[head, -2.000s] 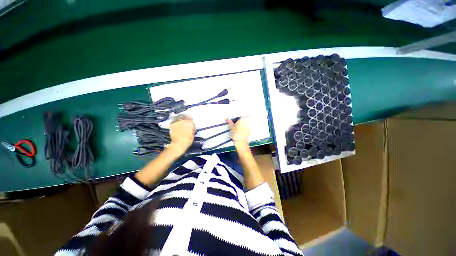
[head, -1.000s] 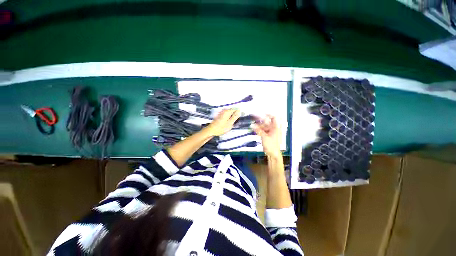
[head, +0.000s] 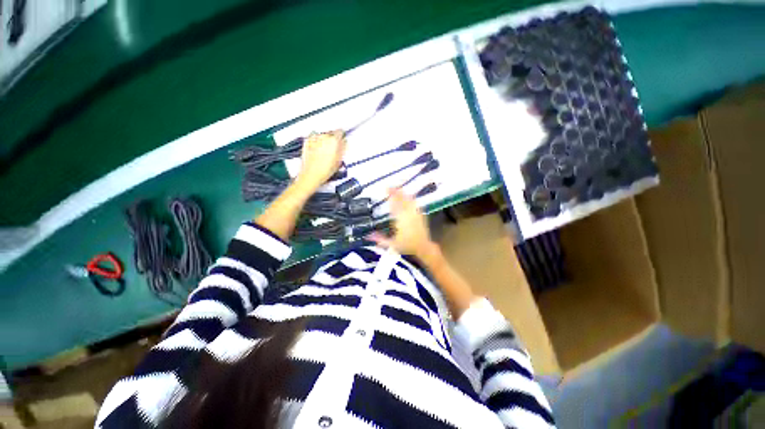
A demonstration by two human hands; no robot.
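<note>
Several dark grey power cords (head: 268,186) lie side by side in folded hanks, partly on the white work mat (head: 438,105), their thicker black ends pointing right. My left hand (head: 323,157) is closed around the uppermost cord, whose end sticks out up and to the right. My right hand (head: 404,222) is blurred, with thumb and fingers apart, beside the lowest cord ends at the mat's front edge. I see nothing held in it; its palm side is hidden.
A white parts tray (head: 496,117) packed with dark handle housings (head: 579,117) stands right of the mat. Two cord hanks (head: 152,243) and orange-red scissors (head: 106,266) lie left. Below are open cartons (head: 600,293), one holding dark tubes (head: 543,258). The green conveyor (head: 252,50) runs behind.
The view has tilted. My left hand has moved from the middle cords to the top one. My right hand has moved down towards the mat's front edge. The cord ends now lie fanned out.
</note>
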